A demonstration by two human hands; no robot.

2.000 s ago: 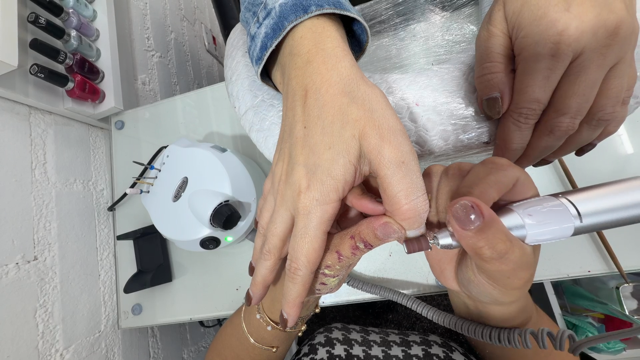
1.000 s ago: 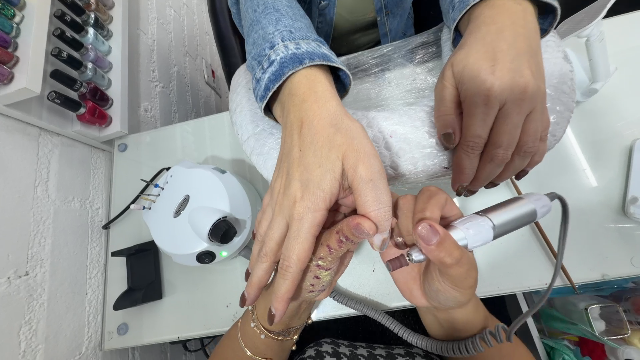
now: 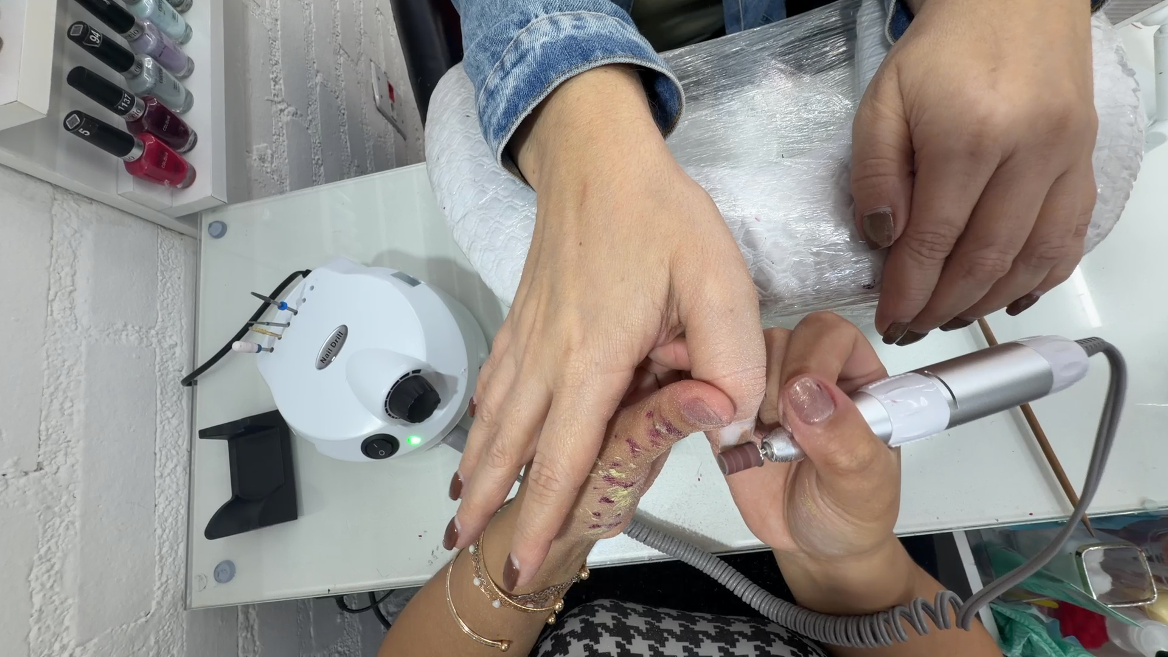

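Note:
My left hand [image 3: 639, 447], dusted and flecked with purple and yellow, holds the thumb of a person's hand [image 3: 620, 274] that lies palm down over it. In my right hand [image 3: 839, 438] is the silver and white handpiece of an electric nail drill [image 3: 976, 388]. Its brown sanding band [image 3: 740, 458] sits close beside the person's thumb tip; contact cannot be told. The thumb's nail [image 3: 737, 432] looks whitish. A coiled grey cord [image 3: 730, 584] runs from the handpiece past my right wrist. The white drill control unit [image 3: 365, 365] stands at the left with a green light on.
The person's other hand [image 3: 976, 164] rests on a plastic-wrapped white cushion [image 3: 776, 164]. On the glass-topped table [image 3: 347, 557] are a black handpiece stand [image 3: 251, 474] and a thin wooden stick [image 3: 1040, 447]. Nail polish bottles [image 3: 160, 160] stand on a wall shelf. Supplies fill an open drawer [image 3: 963, 570] lower right.
The handpiece is tilted differently than two seconds ago, with its cord end now in view. Both my hands keep their holds. The view has shifted.

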